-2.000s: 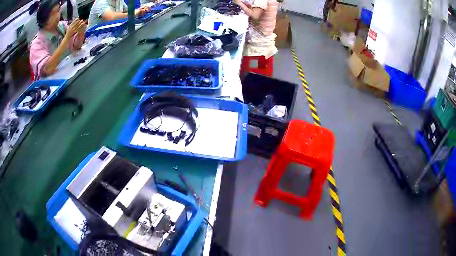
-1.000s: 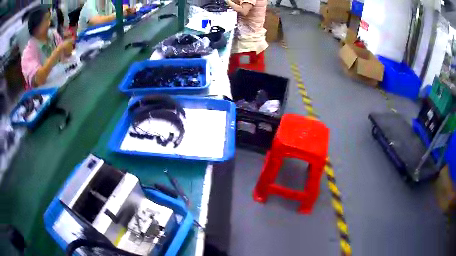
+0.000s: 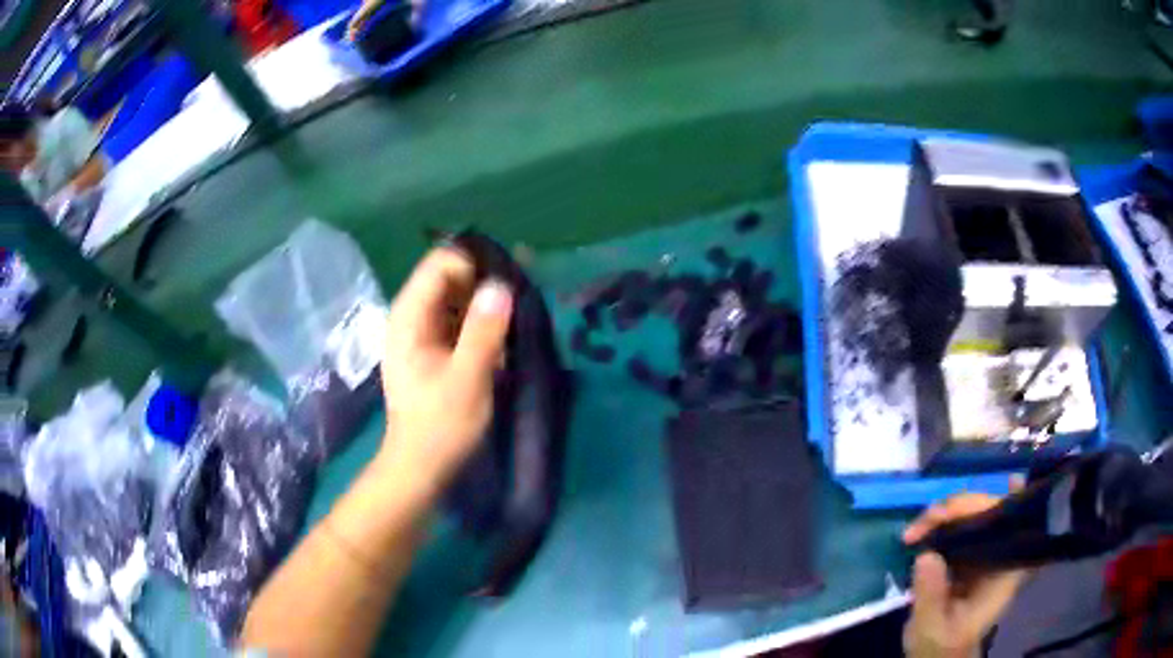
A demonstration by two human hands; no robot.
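My left hand [image 3: 444,347] is on a bundle of black curved headbands [image 3: 530,424] on the teal bench mat, its thumb and fingers closed at their upper part. My right hand [image 3: 965,585] holds a black electric screwdriver [image 3: 1068,508] at the lower right, below the feeder tray. A black screw holding tray [image 3: 746,508] lies flat between my hands. A loose pile of small black cover plates [image 3: 733,328] lies above it. The frame is blurred, so the exact fingertip contact is unclear.
A blue tray [image 3: 810,296] holds the white screw feeder [image 3: 1029,289] and many dark screws [image 3: 888,302]. Clear plastic bags [image 3: 232,482] with dark parts lie at the left. The green conveyor belt [image 3: 618,142] runs behind. Another person's sleeve [image 3: 58,148] shows at upper left.
The view has swung from the aisle and red stool to the bench. Both hands have come into view, the left on headbands, the right with the screwdriver.
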